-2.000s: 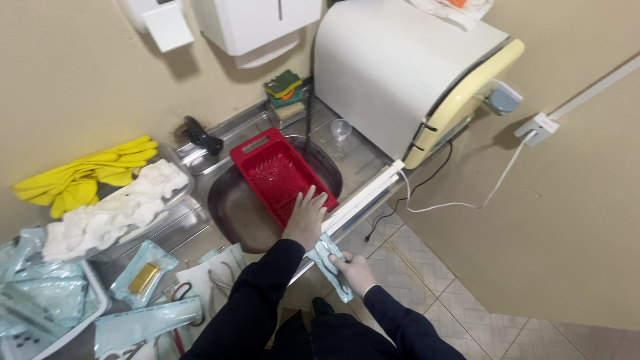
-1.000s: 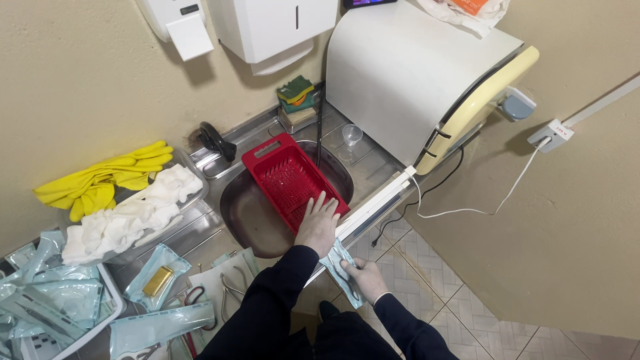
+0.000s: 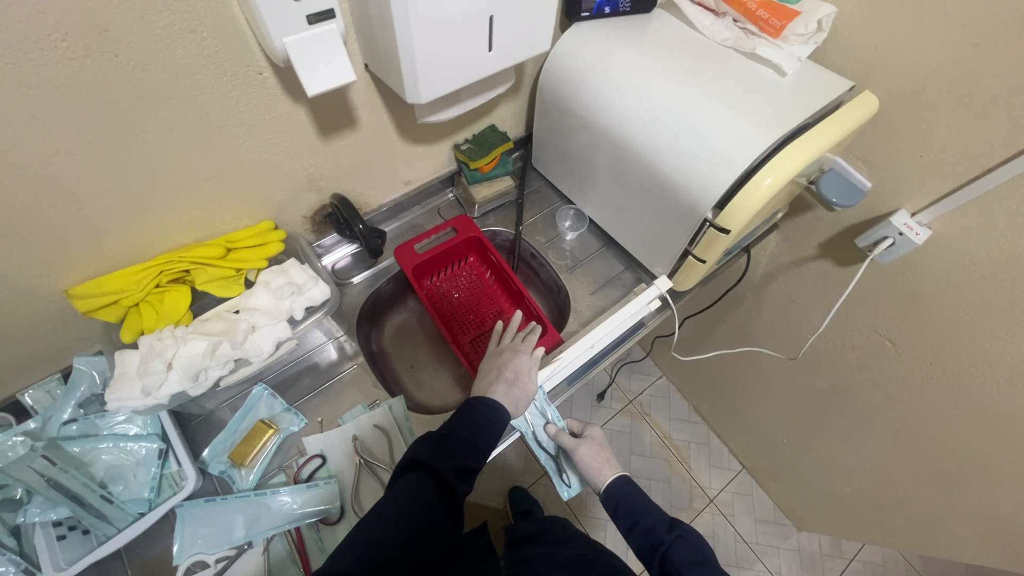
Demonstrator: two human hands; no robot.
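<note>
My gloved right hand (image 3: 588, 454) grips the edge of a clear-and-blue sterilization pouch (image 3: 552, 456) with a metal hinged instrument inside. The pouch's upper end lies at a long white bar sealer (image 3: 604, 332) along the counter's front edge. My gloved left hand (image 3: 510, 364) is spread, palm down, at the sealer's near end, its fingertips over the near end of a red perforated plastic basket (image 3: 472, 288). That basket lies across the steel sink (image 3: 412, 352). Whether the left palm presses on the bar cannot be told.
Left are a white tray (image 3: 188, 456) of pouches, a pouch with a gold box (image 3: 254, 442), pliers (image 3: 364, 464), red-handled scissors (image 3: 312, 472), gauze (image 3: 216, 336) and yellow gloves (image 3: 184, 272). A rounded white machine (image 3: 656, 120) stands behind the sealer; a white cord (image 3: 744, 350) runs to the wall outlet.
The view has shifted somewhat. Both hands stay at the sealer, the left spread by the basket and the right holding the pouch, with no plain change.
</note>
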